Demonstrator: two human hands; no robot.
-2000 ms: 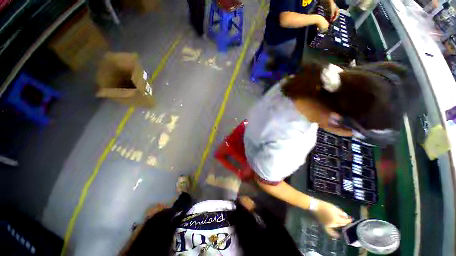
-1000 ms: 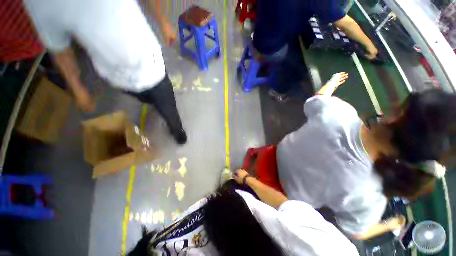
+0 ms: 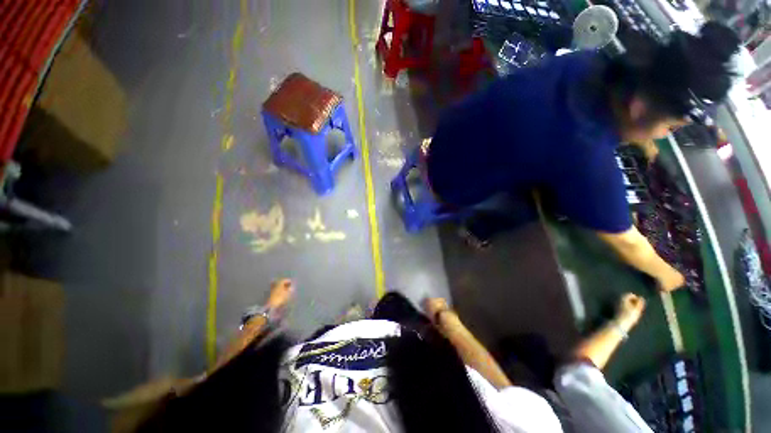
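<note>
My left hand [image 3: 281, 293] is small and blurred at the lower left of centre, over the grey floor. My right hand [image 3: 437, 309] is small and blurred beside my body, at the lower centre. No item shows in either hand, and their finger positions are unclear. A blue stool with a brown woven-looking seat [image 3: 303, 101] stands on the floor in front of me.
A co-worker in dark blue [image 3: 524, 139] leans over the green bench [image 3: 610, 342] at right. Another person's hand [image 3: 630, 306] reaches over it. Black trays [image 3: 683, 393] lie there. Red stools [image 3: 407, 38] stand ahead; cardboard boxes [image 3: 80, 101] are at left.
My view has moved forward along the aisle. The brown-seated stool is nearer. The walking person and open box have left view. My left hand now shows.
</note>
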